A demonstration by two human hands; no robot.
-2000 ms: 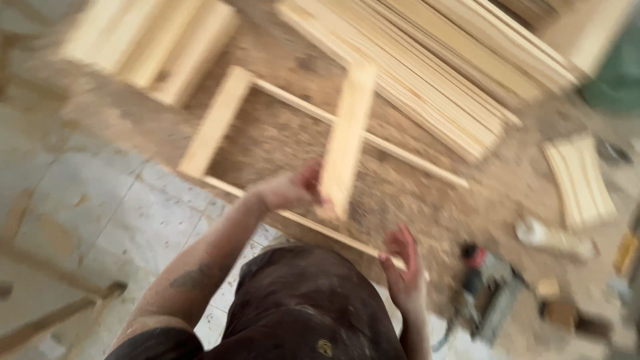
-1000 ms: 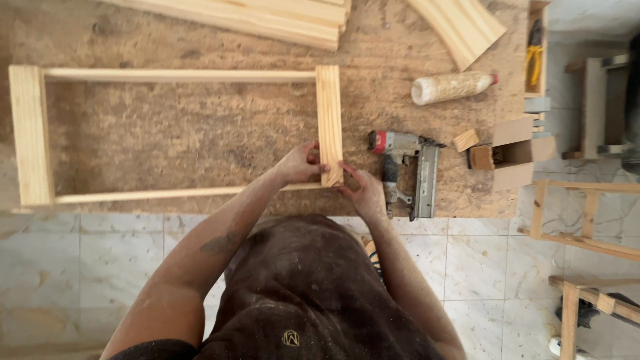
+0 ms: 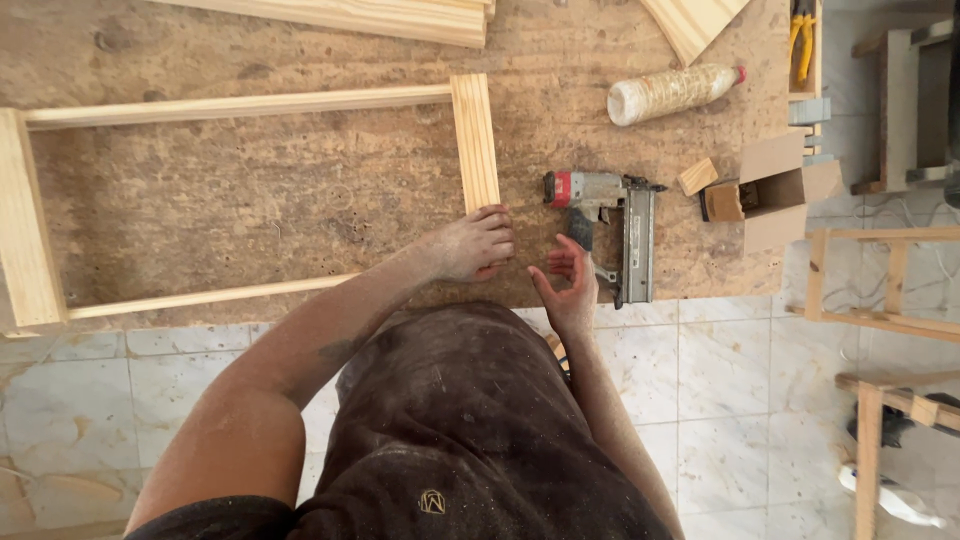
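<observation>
A rectangular wooden frame lies on the workbench, with a wide left end piece (image 3: 28,217), two narrow rails, the upper rail (image 3: 240,105) and the lower rail (image 3: 210,296), and a right end board (image 3: 475,142). My left hand (image 3: 476,244) grips the near end of that right board and covers its corner with the lower rail. Just right of it my right hand (image 3: 568,285) is raised, fingers apart, holding nothing. Its fingertips are beside the black handle of a pneumatic nailer (image 3: 636,240), which lies on the bench; whether they touch it I cannot tell.
Wooden boards (image 3: 420,19) lie at the back, with another board (image 3: 694,26) farther right. A plastic bottle (image 3: 667,94), a small wood block (image 3: 697,176) and an open cardboard box (image 3: 772,191) are at the right. Yellow-handled pliers (image 3: 802,45) sit in a side tray. Wooden frames (image 3: 868,450) stand beyond the bench.
The right end board, held tilted two seconds ago, now lies across the rail ends. My right hand has left its near end and moved right to beside the nailer. The view has shifted.
</observation>
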